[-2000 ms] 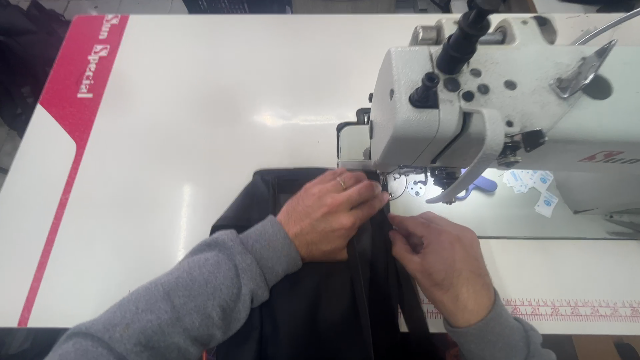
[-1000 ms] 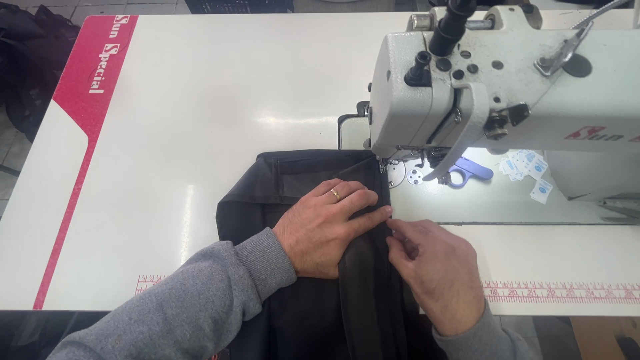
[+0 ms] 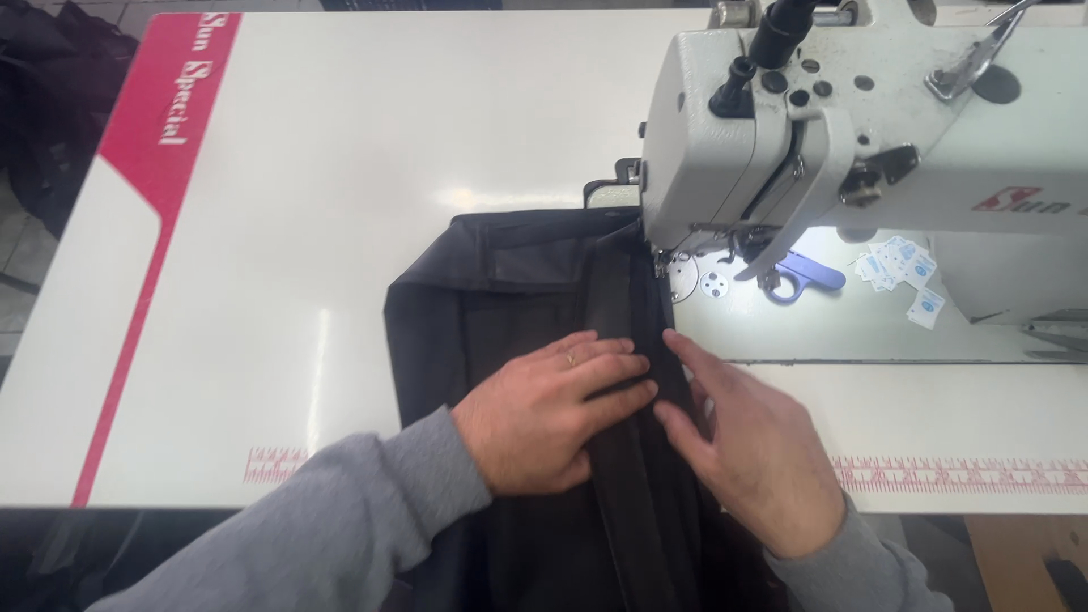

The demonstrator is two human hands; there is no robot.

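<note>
A black fabric piece (image 3: 535, 357) with folded edges lies over the front of the sewing table and hangs past its near edge. Its upper right edge runs beside the needle area of a white industrial sewing machine (image 3: 705, 127). My left hand (image 3: 561, 412), with a ring on one finger, rests flat on a long dark strip of the fabric, fingers apart. At the fabric's right edge is my right hand (image 3: 748, 442); its thumb and index finger are apart and touch the cloth near the edge. The needle itself is hard to make out.
Right of the needle plate lie purple thread snips (image 3: 807, 276), a small round metal bobbin (image 3: 714, 284) and several small white-and-blue labels (image 3: 901, 268). A red ruler scale (image 3: 960, 474) is printed along the front of the white table (image 3: 340, 127). Dark fabric (image 3: 59, 110) lies beyond its left side.
The black fabric's far edge has moved away from me, along the machine head. My left hand has moved back toward me from near the needle. The fingers of my right hand have spread apart.
</note>
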